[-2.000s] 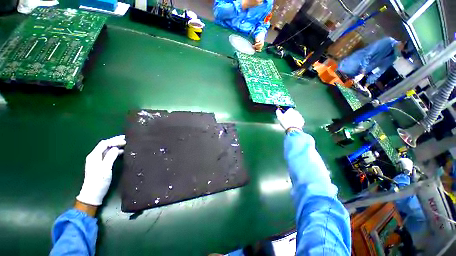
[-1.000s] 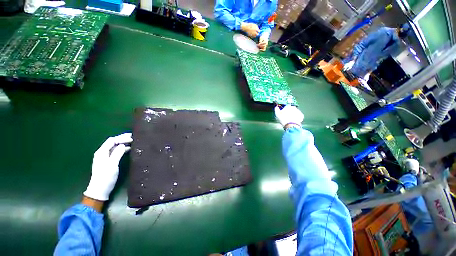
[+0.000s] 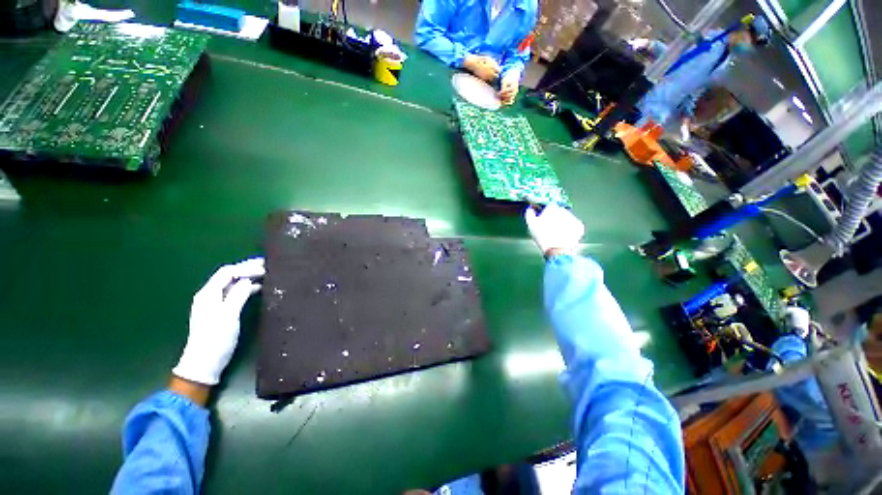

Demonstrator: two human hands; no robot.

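Note:
A dark foam pad (image 3: 372,305) with a notched corner and white specks lies on the green bench mat in front of me. My left hand (image 3: 220,317), in a white glove, has its fingertips at the pad's left edge. My right hand (image 3: 555,230), also gloved, is stretched forward with its fingers at the near end of a green circuit board (image 3: 510,155). The board lies on something dark. How firmly the fingers hold it is hard to see.
Another circuit board (image 3: 97,92) lies at the far left. A black tool tray (image 3: 324,41) and yellow cup (image 3: 388,68) stand at the far edge, near a person in blue (image 3: 479,39). A tool tray (image 3: 716,324) and orange carriers (image 3: 740,440) are at right.
The foam pad and my left hand have shifted slightly right in the picture. My right hand stays at the board's near end. The far person's hands have come together near the round disc.

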